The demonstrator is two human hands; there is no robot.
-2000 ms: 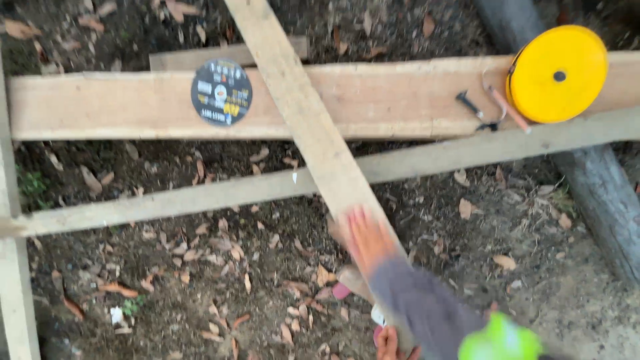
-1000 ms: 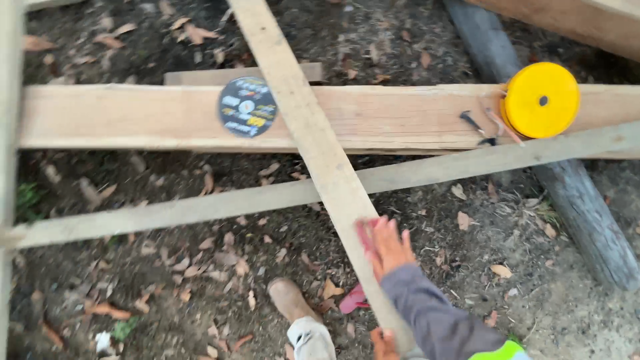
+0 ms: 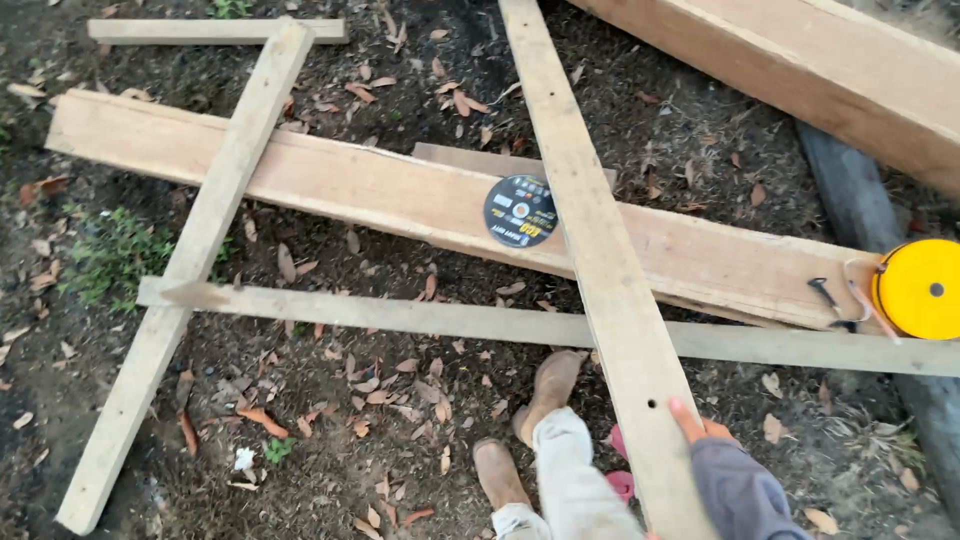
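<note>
My right hand, in a grey sleeve, grips the right edge of a long narrow wooden board, with one finger on its top face near a dark hole. Only a sliver of skin, perhaps my left hand, shows at the bottom edge by this board; its grip is hidden. The board crosses over a wide timber plank and a thin wooden batten. A black cutting disc lies on the plank, against the board's left side. A yellow reel sits at the right, with a dark bolt-like piece beside it.
A diagonal batten crosses the plank at left, its top on a short batten. Thick timber lies upper right, over a grey log. Brown boots and pink footwear stand at bottom, among leaves.
My right hand has moved from lying across the board's face to its right edge. The view has swung left, showing the diagonal batten more fully.
</note>
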